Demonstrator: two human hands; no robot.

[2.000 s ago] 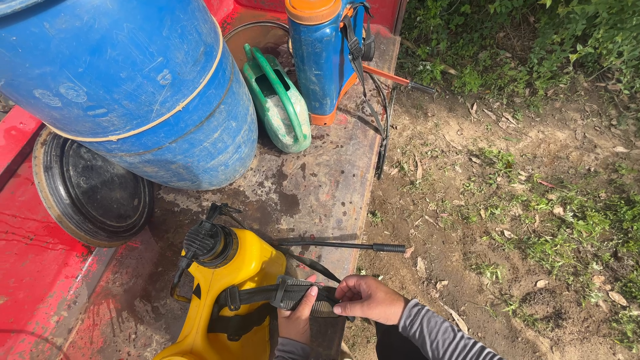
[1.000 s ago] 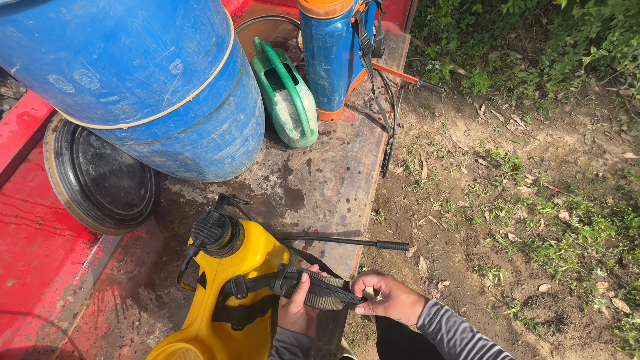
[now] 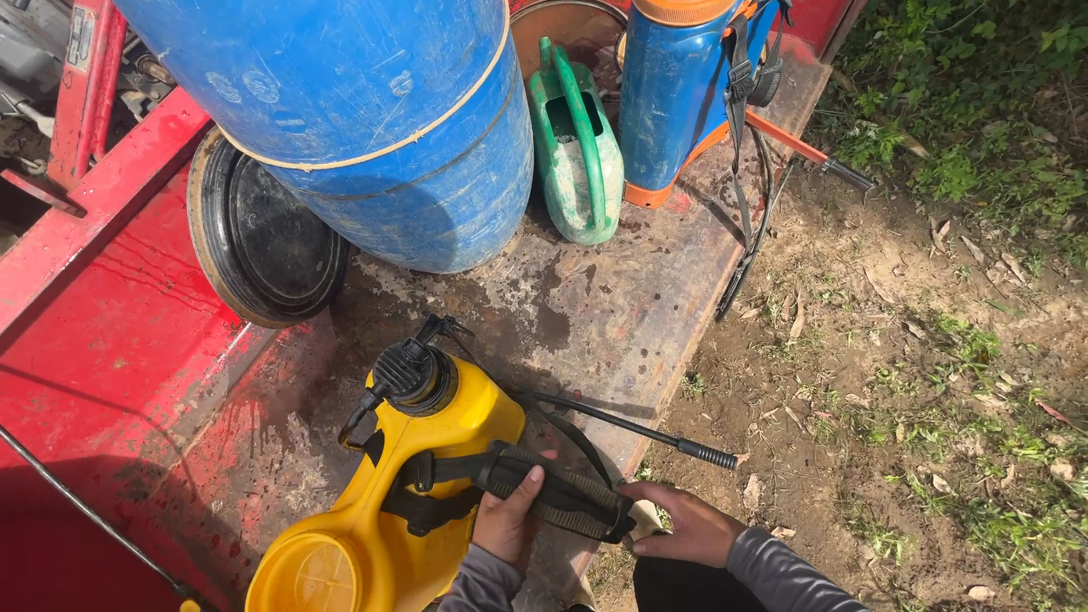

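Observation:
A yellow plastic backpack sprayer (image 3: 459, 416) with a black cap lies on the metal bed at lower centre. Its black padded shoulder strap (image 3: 557, 493) runs out to the right. My left hand (image 3: 510, 510) grips the pad, thumb on top. At the pad's far end is my right hand (image 3: 680, 523), thumb and fingers apart around the strap's end; whether the fingertips press on it I cannot tell. A black lever with a ribbed grip (image 3: 707, 453) sticks out beyond the bed's edge, above my right hand.
A blue plastic drum (image 3: 408, 170) stands at upper left beside a black round lid (image 3: 276, 229). A green watering can (image 3: 582, 161) and a blue and orange backpack sprayer (image 3: 667, 102) stand right of it. The metal bed's edge (image 3: 680, 374) borders dirt ground (image 3: 816, 408).
My right hand's fingers have spread from a pinch on the strap. The pad now lies more slanted, its right end lower. The view has shifted slightly.

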